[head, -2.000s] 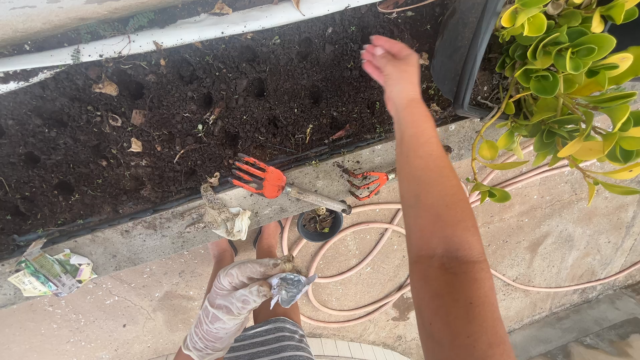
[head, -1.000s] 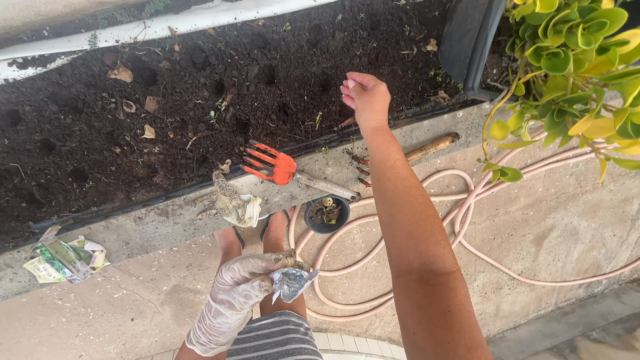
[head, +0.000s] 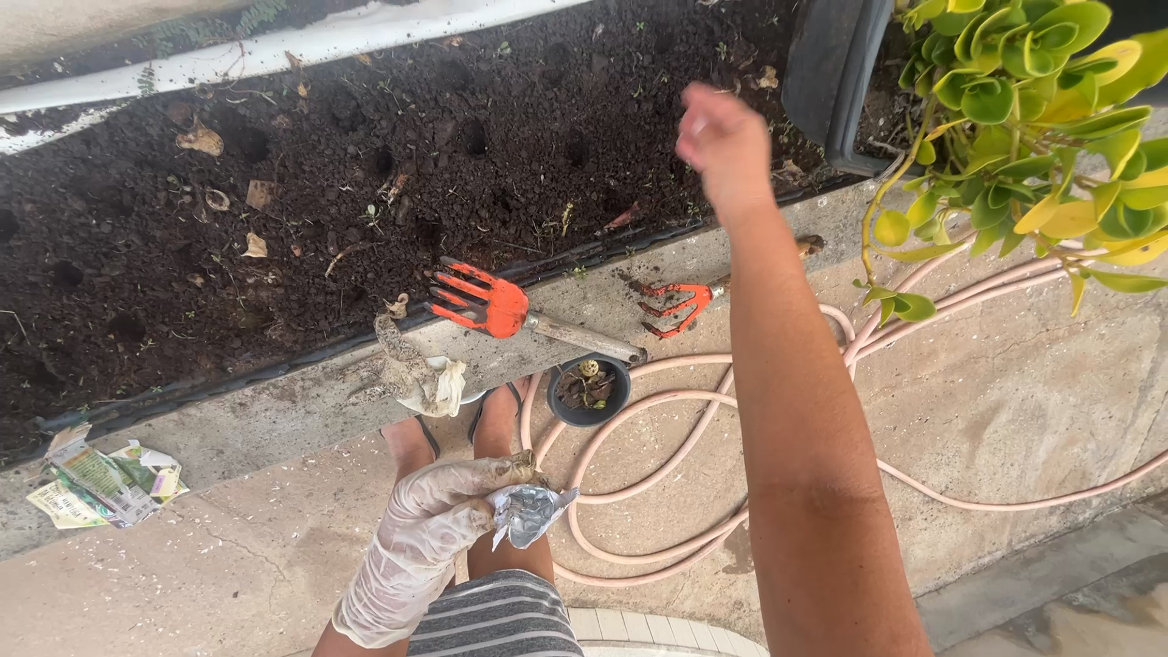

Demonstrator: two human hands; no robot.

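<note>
My left hand (head: 429,529), in a soiled translucent glove, pinches an opened foil packet (head: 529,513) in front of my legs. My bare right hand (head: 725,137) is over the dark soil (head: 301,210) of the bed; its fingers are bent together and blurred, and whether they hold something small cannot be told. Several small holes dot the soil. An orange hand fork (head: 497,306) lies across the bed's concrete edge. Beside my right forearm, an orange hand cultivator (head: 680,306) rests on that edge, its handle partly hidden by the arm.
A crumpled dirty glove (head: 420,374) and torn seed packets (head: 109,479) lie on the concrete edge (head: 219,438). Below it are a small black pot (head: 589,391) and a coiled pink hose (head: 657,575). A dark planter (head: 835,82) and a leafy plant (head: 1022,137) stand at the right.
My right hand stays over the soil, its position above the bed shifting a little. My left hand keeps the foil packet. The fork and cultivator lie where they were.
</note>
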